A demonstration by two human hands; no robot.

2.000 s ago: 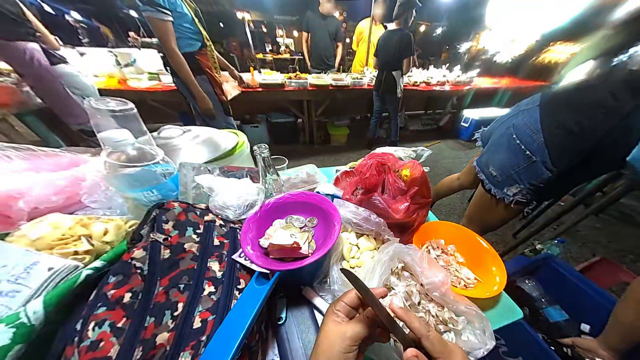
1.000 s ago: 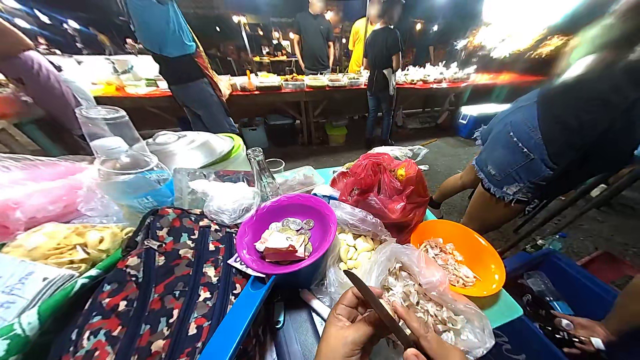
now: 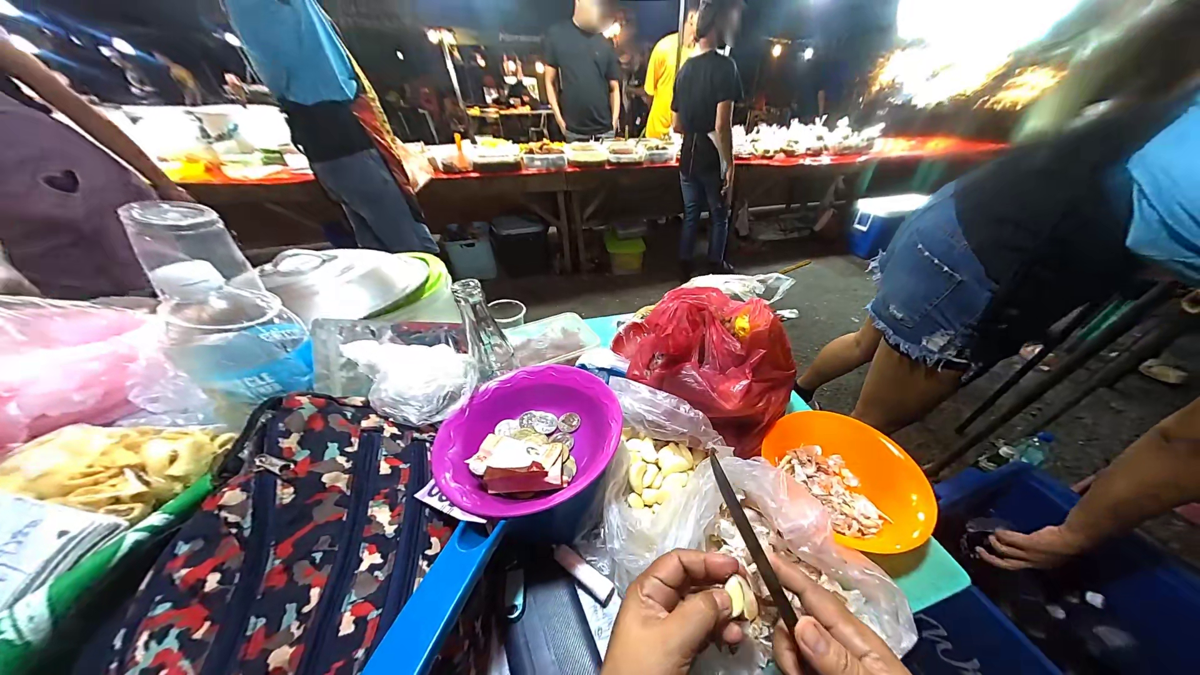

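Observation:
My left hand (image 3: 670, 609) holds a pale garlic clove (image 3: 741, 597) between its fingertips, at the bottom centre. Beside it my right hand (image 3: 834, 623) grips a dark knife (image 3: 753, 539), its tip pointing up and to the left. Just past the hands lies a clear plastic bag (image 3: 834, 586) with garlic skins and pieces. Behind the knife tip, peeled garlic cloves (image 3: 658, 469) sit in another clear bag. An orange plate (image 3: 905, 487) with thin peelings is to the right. A purple bowl (image 3: 591, 412) with coins and paper money stands to the left.
A red plastic bag (image 3: 712, 352) lies behind the garlic. A patterned bag (image 3: 281, 553), a blue handle (image 3: 436, 600), a glass bottle (image 3: 486, 333) and a plastic pitcher (image 3: 234, 347) fill the left. At right, another person's hand (image 3: 1031, 547) reaches into a blue crate (image 3: 1106, 600). People stand near a food stall.
A pale clove now shows in my left fingertips. The other person's hand at the right has come further into view over the blue crate.

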